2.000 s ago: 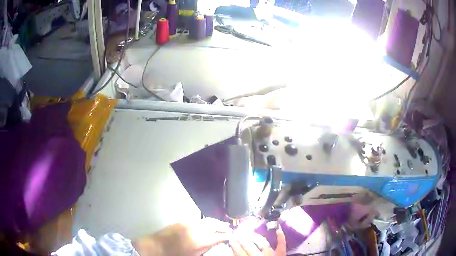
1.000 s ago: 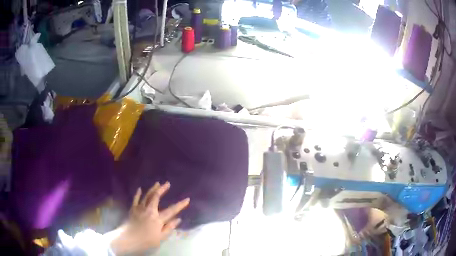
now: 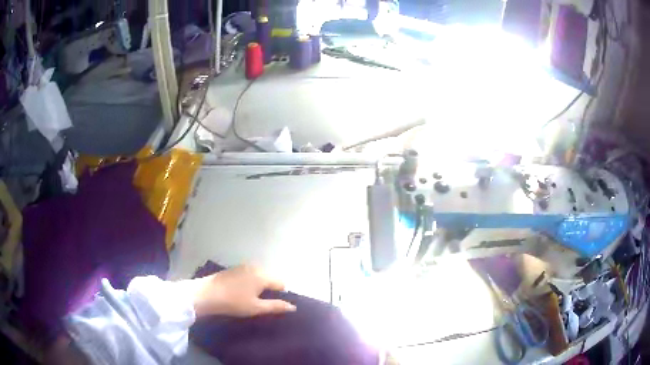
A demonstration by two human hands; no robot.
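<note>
My left hand [image 3: 239,292] holds a dark purple cut fabric panel [image 3: 285,333] at the front edge of the view, its palm down and its thumb and finger apart on the cloth. The panel's right end fades into glare. My right hand [image 3: 534,274] is small, blurred and partly hidden below the machine's right part. It is beside a small purple fabric piece [image 3: 497,269]; its grip is unclear. The white sewing machine head [image 3: 499,189] has a blue stripe. The needle area is lost in glare.
A purple stack [image 3: 100,228] lies left on yellow plastic [image 3: 178,189]. Blue-handled scissors [image 3: 524,331] lie low right, beside a scrap box [image 3: 588,303]. A red thread spool [image 3: 254,60] and purple spools [image 3: 303,53] stand behind.
The purple panel has moved from beside the stack down to the front edge, with my left hand on it. The scissors now show more fully. The camera view has shifted.
</note>
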